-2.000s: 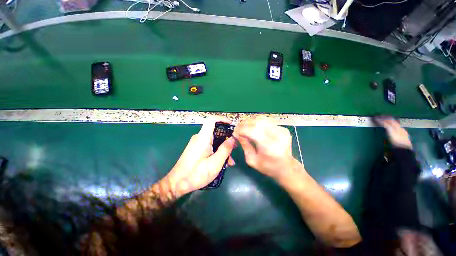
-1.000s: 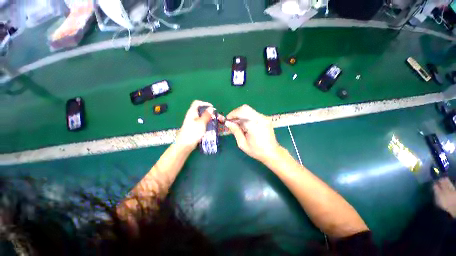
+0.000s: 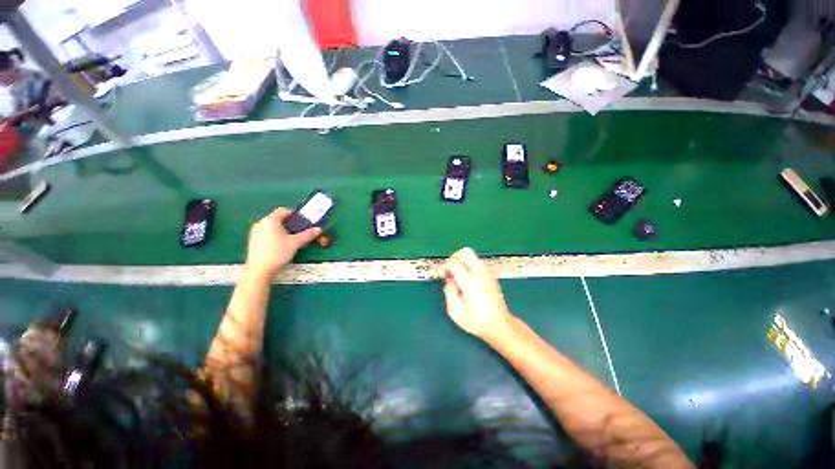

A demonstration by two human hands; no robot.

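My left hand (image 3: 273, 240) reaches over the green belt, its fingers on the lower end of a black handset (image 3: 312, 211) with a whitish label. A small dark part with an orange spot (image 3: 325, 239) lies just beside the fingertips. My right hand (image 3: 469, 286) is over the whitish rail with its fingers curled together; whether it holds a slim tool cannot be seen. Another black handset (image 3: 385, 213) lies upright on the belt between my hands.
More handsets lie along the belt (image 3: 513, 229), with small round parts (image 3: 551, 168) and white specks. A pale phone-shaped unit (image 3: 804, 191) is far right. A yellow-white strip (image 3: 797, 351) lies on the right bench. Cables (image 3: 366, 96) and boxes are behind.
The handset from my left hand now appears on the belt between my hands. My left hand has moved left onto the labelled handset. My right hand has drawn away, and the view has shifted.
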